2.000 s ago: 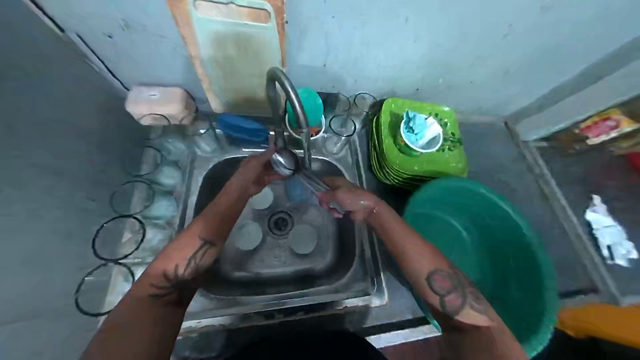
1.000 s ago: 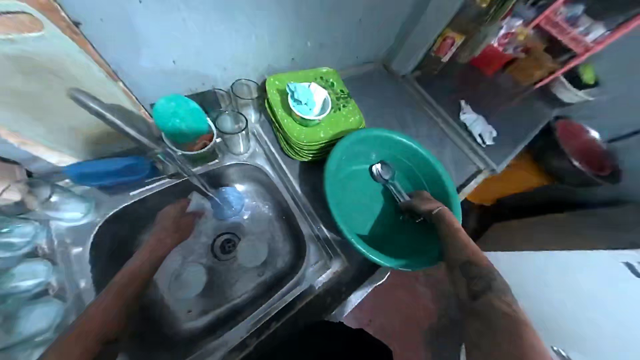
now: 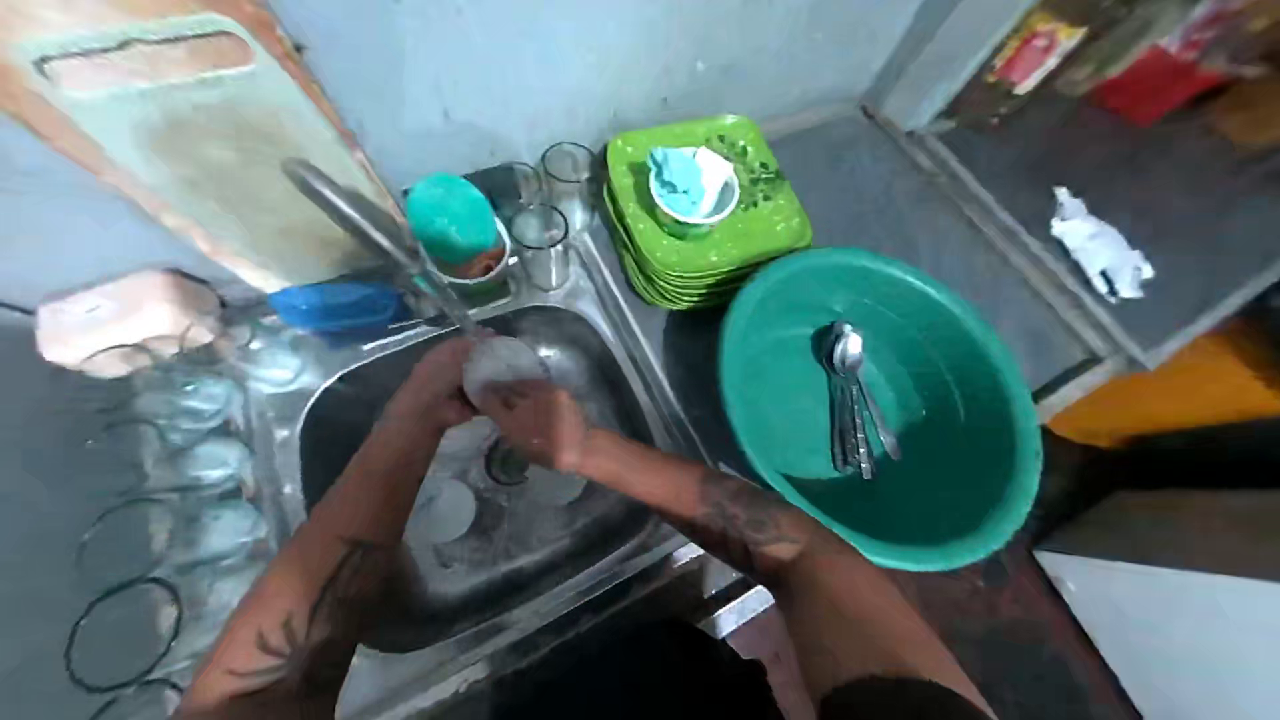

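My left hand (image 3: 445, 378) grips a pale, round dish (image 3: 503, 366), perhaps a small bowl or saucer, under the curved metal faucet (image 3: 370, 225). Against its lower right side lies my right hand (image 3: 535, 420), its fingers on the dish. Both hands are over the steel sink basin (image 3: 590, 550). Other pale round pieces, one of them (image 3: 443, 510) left of the drain (image 3: 507, 463), rest at the bottom. Several metal spoons (image 3: 850, 400) lie together in the green plastic basin (image 3: 990, 420) to the right.
Stacked green square plates (image 3: 700, 265) hold a white cup (image 3: 697, 200) with cloth or paper in it. Clear glasses (image 3: 543, 250) stand behind the sink; more glasses (image 3: 215, 465) line its left side. A cutting board (image 3: 200, 140) leans on the wall, near a blue dish (image 3: 335, 305).
My right hand has left the green basin, where it held spoons, and come to the dish at the faucet. The spoons now lie loose in the basin. The view has turned somewhat left.
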